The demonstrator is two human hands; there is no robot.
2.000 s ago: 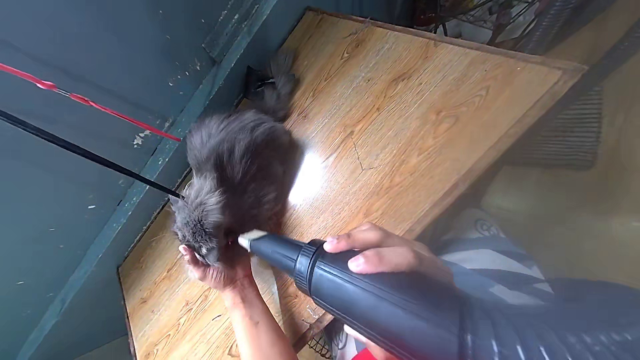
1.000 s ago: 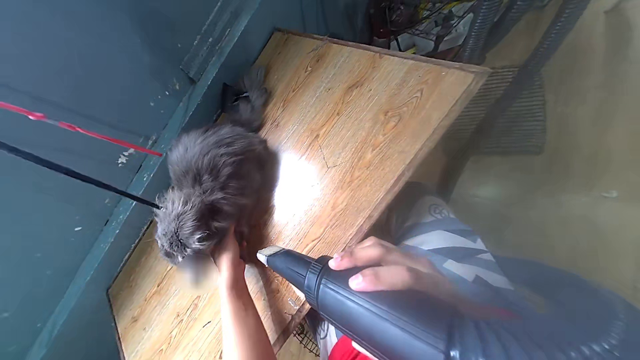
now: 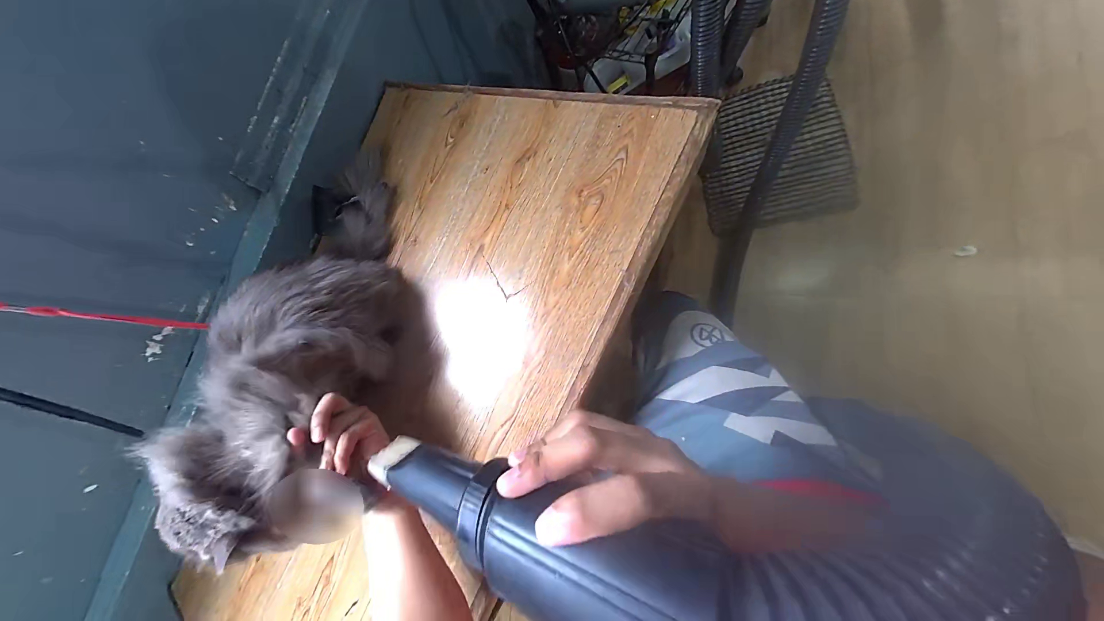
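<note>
A long-haired grey cat (image 3: 302, 336) is on the wood-grain table, against the blue wall, with its head toward the lower left and its tail toward the top. My left hand (image 3: 345, 433) is at the cat's chest or front leg, fingers curled; whether it grips fur or a leg cannot be told. My right hand (image 3: 604, 474) holds a black dryer nozzle (image 3: 440, 487) with a pale tip, which points at the cat close to my left wrist. A thick ribbed hose runs from the nozzle to the lower right. A blurred round patch hides part of the cat's front.
The wood-grain table (image 3: 552, 198) has a raised edge. A red cord (image 3: 103, 317) and a black cord (image 3: 69, 410) run from the left toward the cat. Beyond the table are a ribbed mat (image 3: 802, 164), dark hoses (image 3: 776, 147) and a wire rack with items (image 3: 621, 43).
My left hand, under the cat's head or neck before, now shows with curled fingers at its chest. The cat's head has turned lower. The nozzle stays in my right hand, its tip near my left wrist.
</note>
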